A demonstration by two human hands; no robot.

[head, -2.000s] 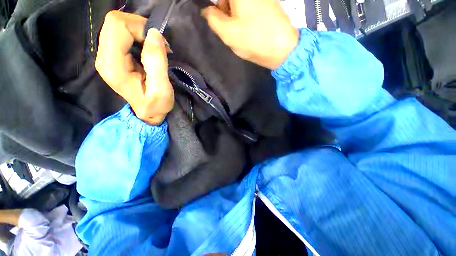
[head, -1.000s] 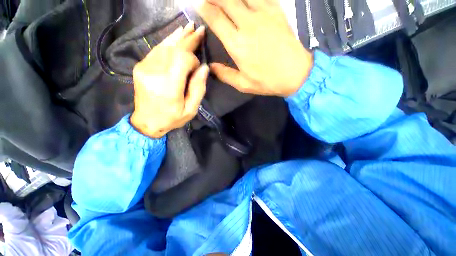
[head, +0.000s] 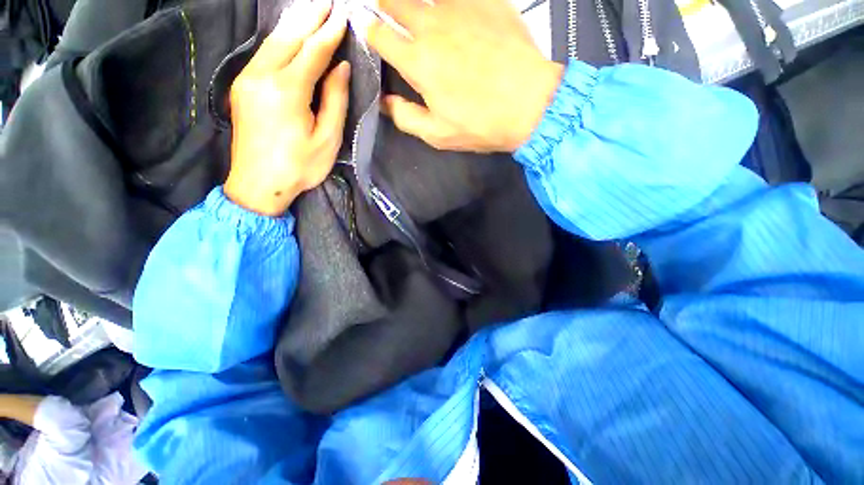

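A dark grey garment (head: 332, 303) fills the space in front of me and hangs over my lap. A dark zipper tape (head: 368, 142) with silvery teeth runs down between my hands, with its metal slider (head: 384, 204) lower down. My left hand (head: 284, 118) lies on the garment left of the tape, fingertips at the top edge. My right hand (head: 464, 71) is on the tape's right side, its fingers pressing at its upper part. The fingertips meet in glare at the top, so the needle area cannot be made out.
Several spare zippers (head: 647, 33) hang over the ruler-marked table edge (head: 824, 26) at upper right. Yellow dashed stitching (head: 193, 71) shows on cloth at upper left. A person in a pale lilac top (head: 81, 440) is at lower left. Dark cloth (head: 824, 123) lies at the right.
My hands first came together over the zipper, then my left hand shifted left and up. The zipper tape now hangs straighter and is exposed between them.
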